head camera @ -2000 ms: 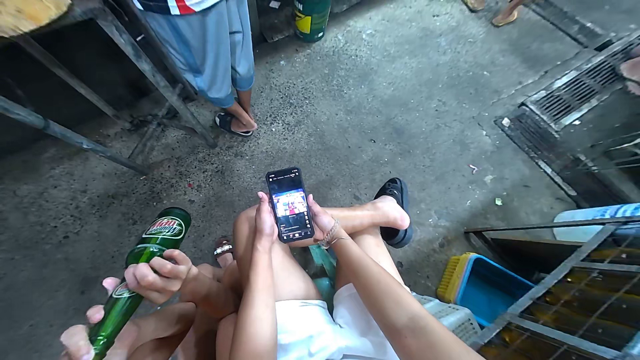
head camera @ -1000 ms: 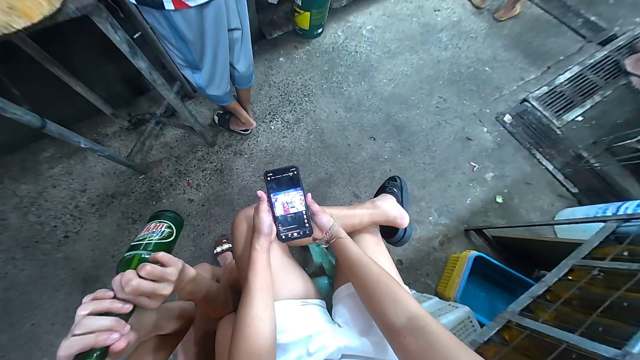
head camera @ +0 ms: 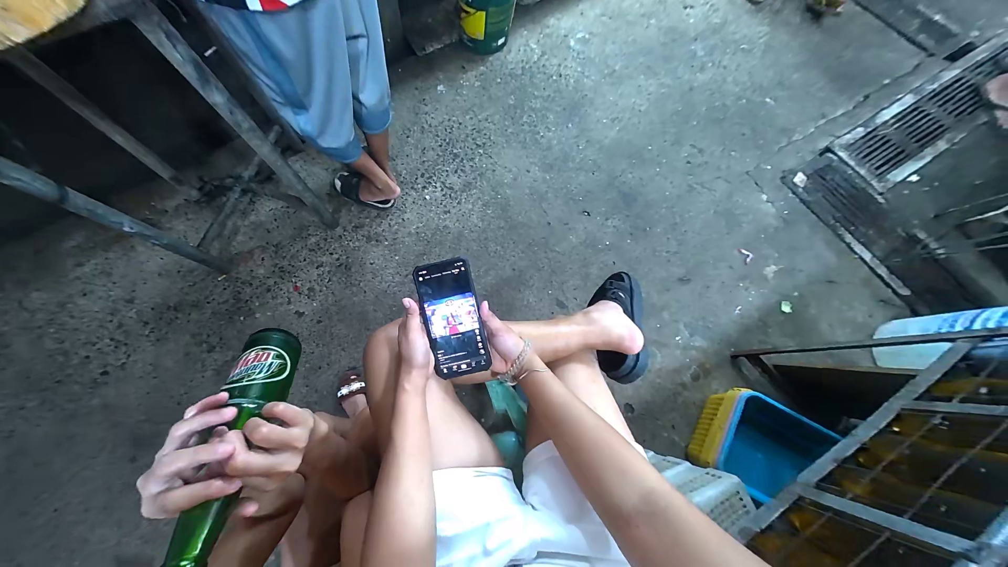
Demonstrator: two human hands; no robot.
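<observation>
A smartphone [head camera: 453, 319] with a lit screen is held upright above my crossed legs. My left hand [head camera: 415, 339] grips its left edge, and my right hand [head camera: 502, 339], with a bracelet [head camera: 516, 362] at the wrist, grips its right edge. The screen shows a bright picture on a dark background. At the left, another person's two hands [head camera: 228, 453] are wrapped around a green Mountain Dew glass bottle [head camera: 264, 362], held at a tilt. Those hands are apart from mine.
A person in blue-grey trousers [head camera: 315, 71] stands beside a metal-legged table [head camera: 228, 110]. At the lower right are a blue plastic basin [head camera: 776, 445], a yellow basket [head camera: 713, 429] and a metal rack [head camera: 858, 425]. A floor grate [head camera: 906, 126] lies at the upper right; a green bucket [head camera: 488, 24] stands at the top.
The other person's hands have shifted on the green bottle, one lying higher along it than a second ago. My hands and the smartphone have stayed in place.
</observation>
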